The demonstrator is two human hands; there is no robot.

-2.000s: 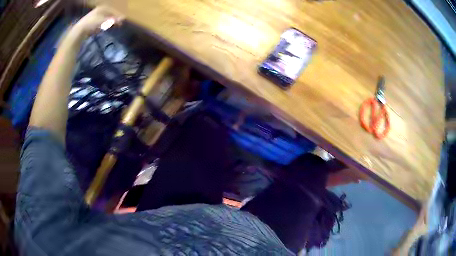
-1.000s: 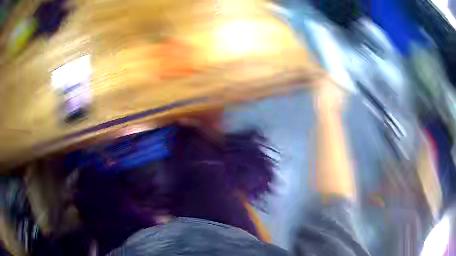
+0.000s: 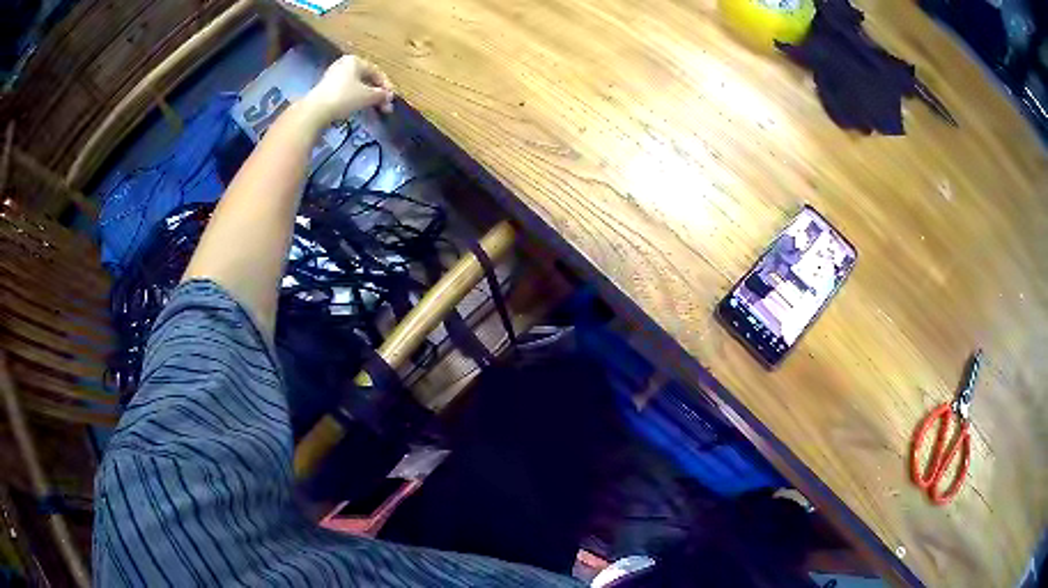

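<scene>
My left hand point(image 3: 354, 89) is at the table's edge, upper left, palm down with curled fingers. Whether a strip is pinched in the fingertips cannot be made out. Beneath my forearm, a loose tangle of shiny black strips point(image 3: 374, 224) lies over the chair, with some strands rising near my hand. Dark strips also cross the chair's wooden bar point(image 3: 442, 301). My right hand is not in view.
On the wooden table point(image 3: 552, 149) are a lit smartphone point(image 3: 791, 285), orange-handled scissors point(image 3: 948, 442), a yellow tape roll point(image 3: 770, 17) and a dark cloth scrap point(image 3: 860, 75). A blue crate point(image 3: 701, 431) is under the table. A slatted wooden chair point(image 3: 52, 310) stands left.
The view has swung back left from the table's right end. My right arm, blurred there a second ago, has left the picture. My left arm is in view again, at the upper left edge.
</scene>
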